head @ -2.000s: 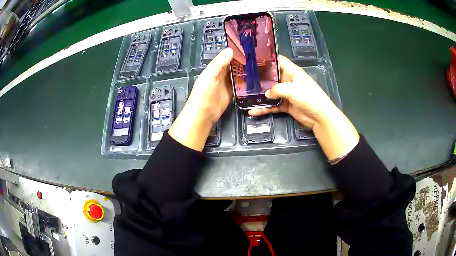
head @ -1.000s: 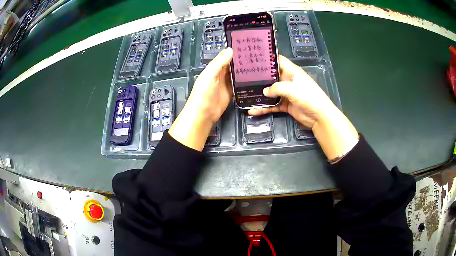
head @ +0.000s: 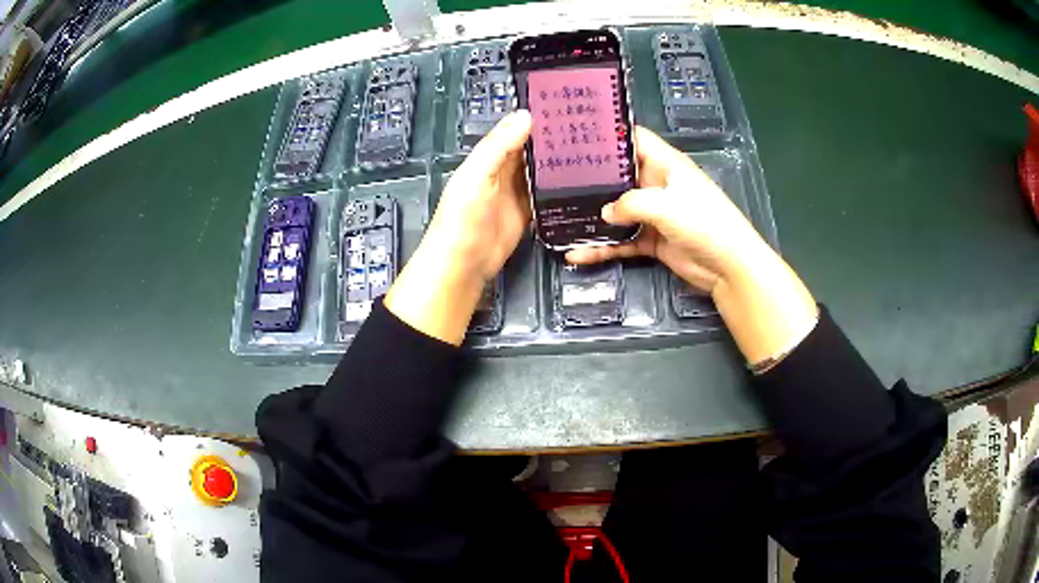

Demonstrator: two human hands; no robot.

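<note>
A personal smartphone (head: pixel 578 137) is held upright above the tray, its lit screen showing a pink page with lines of dark writing. My left hand (head: pixel 484 205) grips its left edge. My right hand (head: pixel 684 216) holds its right and bottom edges, the thumb at the lower right of the screen. Below lies a clear blister tray (head: pixel 419 211) with two rows of pockets. It holds several dark grey phone housings (head: pixel 387 114) and one dark purple housing (head: pixel 283 264) at the lower left. The phone and my hands hide some of the middle pockets.
The tray lies on a dark green bench mat (head: pixel 137 285). A white edging strip (head: pixel 239 82) runs behind it. A red emergency stop (head: pixel 214 481) on a yellow ring sits on the worn machine at the lower left. A red object (head: pixel 1031 165) is cut off at the right edge.
The phone screen has changed from a picture with a blue figure to a pink page of writing. My hands and the tray have not visibly moved.
</note>
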